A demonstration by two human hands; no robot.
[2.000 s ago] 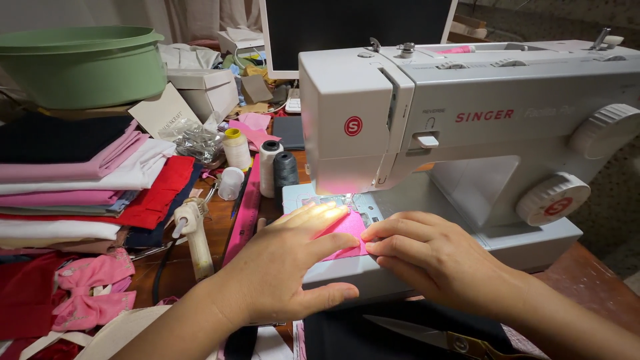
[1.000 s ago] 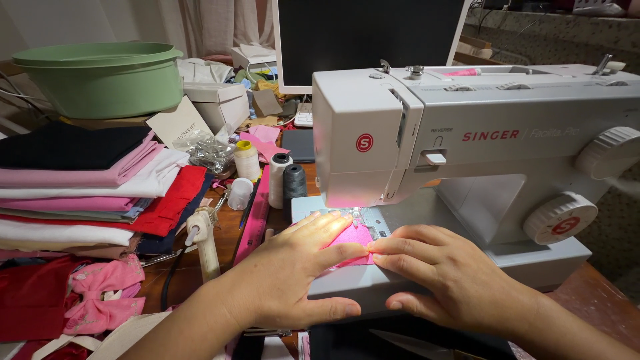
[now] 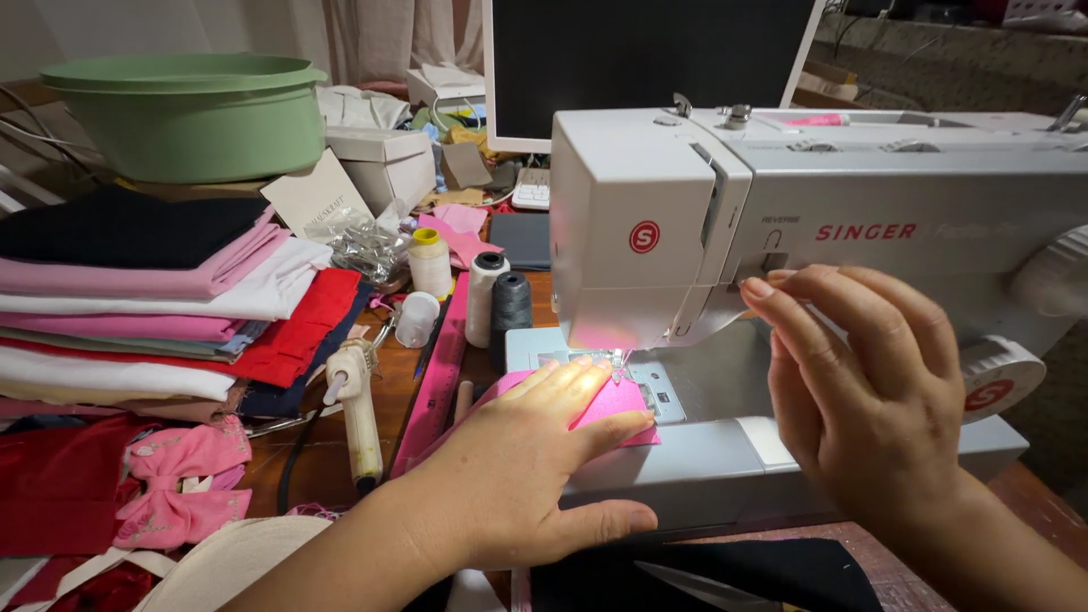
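My left hand (image 3: pixel 527 450) lies flat with spread fingers on a piece of pink fabric (image 3: pixel 625 412) on the bed of a Singer sewing machine (image 3: pixel 633 280). The fabric reaches the presser foot (image 3: pixel 620 365), under the machine's lit lamp. My right hand (image 3: pixel 858 365) is raised in front of the machine's body, its thumb and index fingertips at the reverse lever (image 3: pixel 775 262), which they partly cover. On top of the machine lies a pink thread spool (image 3: pixel 818 120).
Folded fabrics (image 3: pixel 144 280) are stacked at the left, near a green tub (image 3: pixel 191 119). Thread cones (image 3: pixel 512 310), a pink ruler (image 3: pixel 435 382) and a glue gun (image 3: pixel 357 416) lie left of the machine. Scissors (image 3: pixel 714 586) rest on black cloth (image 3: pixel 765 561) at the front edge.
My right hand has left the pink fabric and moved up to the reverse lever. My left hand has stayed on the fabric, which now shows further to the left of the presser foot.
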